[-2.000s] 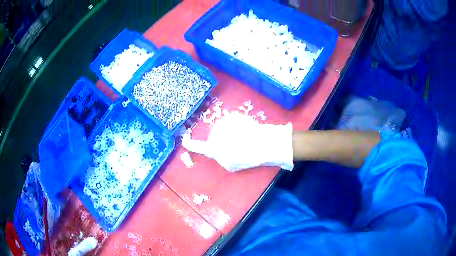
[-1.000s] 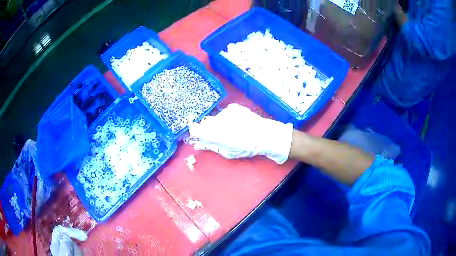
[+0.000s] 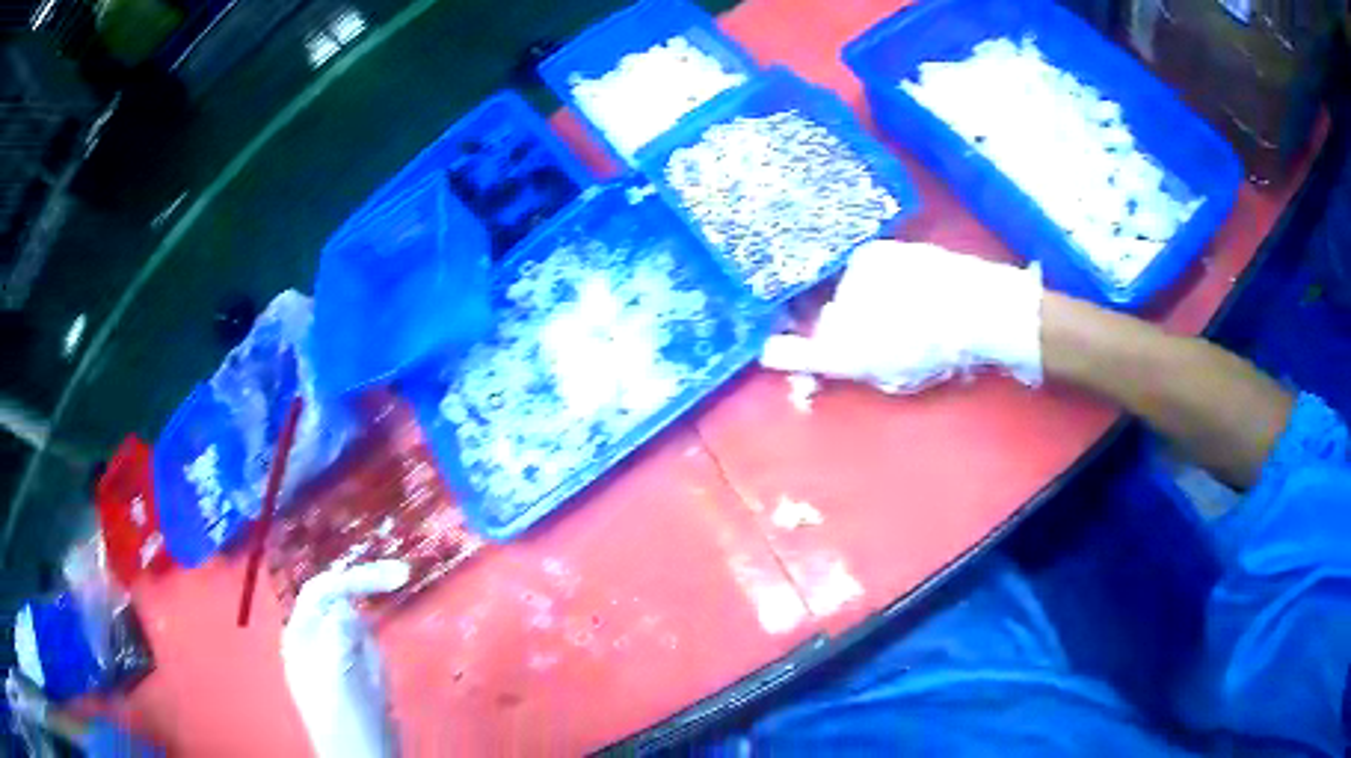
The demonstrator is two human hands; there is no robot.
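My right hand (image 3: 911, 319), in a white glove, is low over the mat just right of the ring tray and in front of the grainy bin. Its fingers point left; whether they hold anything cannot be told. A small white moulded body (image 3: 802, 390) lies under its fingertips, and white pieces (image 3: 796, 512) lie nearer the table edge. My left hand (image 3: 338, 637), gloved, is at the lower left with its fingers bent at the front edge of the red-brown parts tray (image 3: 334, 511). Its grip is unclear. Clear rings (image 3: 578, 356) fill the large blue tray.
Blue bins hold grainy metallic-looking parts (image 3: 778, 193), white parts (image 3: 652, 89), dark parts (image 3: 511, 185) and larger white pieces (image 3: 1052, 148). An empty-looking blue bin (image 3: 400, 289), a clear bag (image 3: 274, 370), a red rod (image 3: 270, 511) and a red bin (image 3: 134, 511) stand left.
The view has swung left, so the bins appear further right. My left hand has come further into view at the tray. My right hand stays beside the ring tray.
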